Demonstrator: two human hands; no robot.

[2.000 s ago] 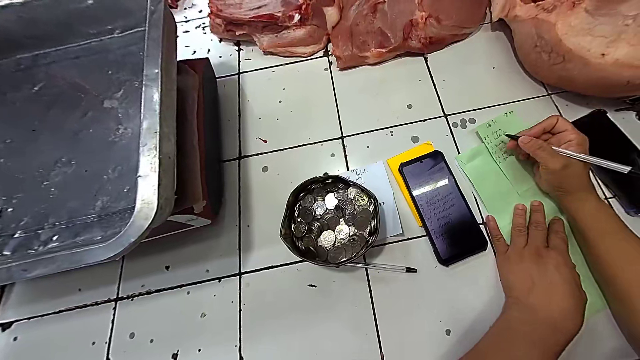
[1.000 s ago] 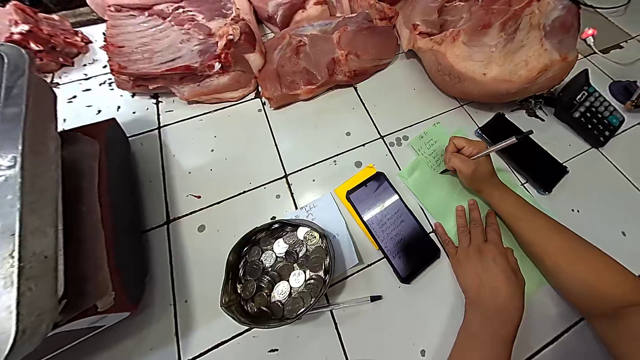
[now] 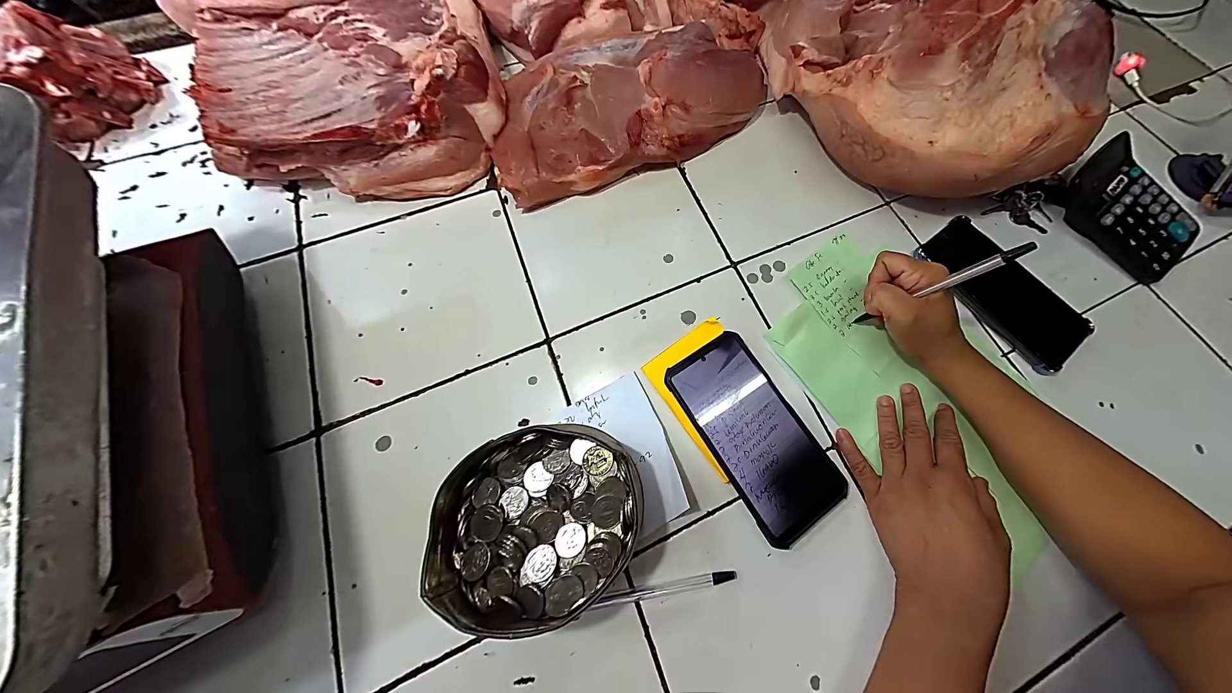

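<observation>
My right hand (image 3: 910, 306) grips a clear ballpoint pen (image 3: 974, 270), its tip touching a green sheet of paper (image 3: 826, 279) that bears handwriting. Below it, my left hand (image 3: 936, 500) lies flat with fingers spread on more green paper (image 3: 866, 371), holding nothing. Left of that hand, a smartphone (image 3: 756, 438) with handwriting on its lit screen rests partly over a yellow paper (image 3: 685, 361). A bowl-like container (image 3: 438, 587) full of coins (image 3: 544, 525) stands further left, partly covering a white note (image 3: 664, 481) and a second pen (image 3: 664, 588).
Large cuts of raw meat (image 3: 626, 106) lie along the far side of the white tiled counter (image 3: 423, 327). A dark phone (image 3: 1011, 294), keys (image 3: 1022, 204) and a calculator (image 3: 1136, 207) lie at the right. A scale with a metal tray (image 3: 43, 385) stands at the left edge.
The view has shifted to the right, bringing the calculator into sight. My right hand still has the pen on the green paper, where more handwriting shows; my left hand stays flat.
</observation>
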